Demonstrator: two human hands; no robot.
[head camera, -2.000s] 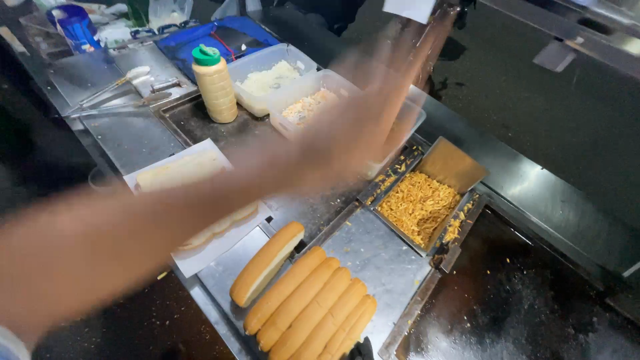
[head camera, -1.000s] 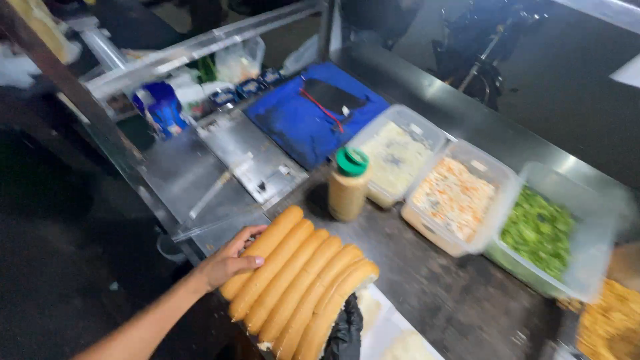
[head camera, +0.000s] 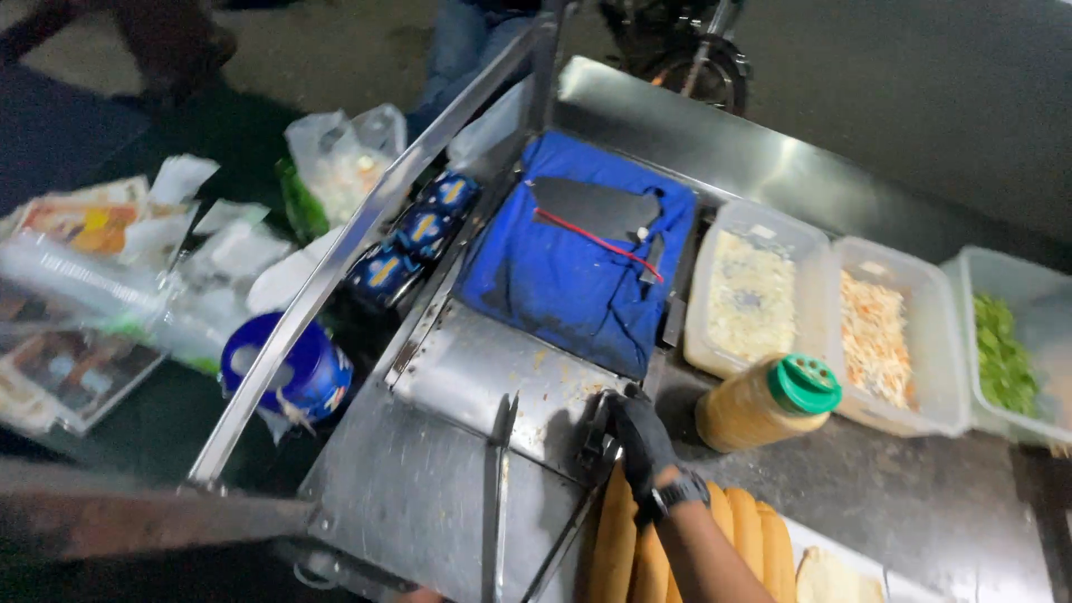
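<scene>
My right hand (head camera: 641, 440), in a black glove with a dark watch at the wrist, is closed around the dark upper end of a long metal utensil (head camera: 565, 536) over the steel tray. Left of it, a second slim metal utensil (head camera: 501, 511) lies across the tray's edge. Long bread buns (head camera: 615, 544) lie side by side under my right wrist and forearm. An opened bun (head camera: 837, 578) rests on white paper beside them. A squeeze bottle with a green lid (head camera: 766, 404) stands right of the glove. Only a blurred sliver of my left hand (head camera: 416, 596) shows at the bottom edge.
Beyond the tray a knife (head camera: 653, 255) and a dark flat item (head camera: 595, 205) lie on a blue cloth (head camera: 553, 293). Tubs of white shreds (head camera: 751, 297), orange-white shreds (head camera: 875, 335) and greens (head camera: 1001, 356) line the right. A metal rail (head camera: 335, 251) separates plastic bags and a blue tub (head camera: 289, 368).
My left hand has let go of the row of buns and drawn back to the bottom edge. The gloved right hand has come out over the tray. The view has swung left.
</scene>
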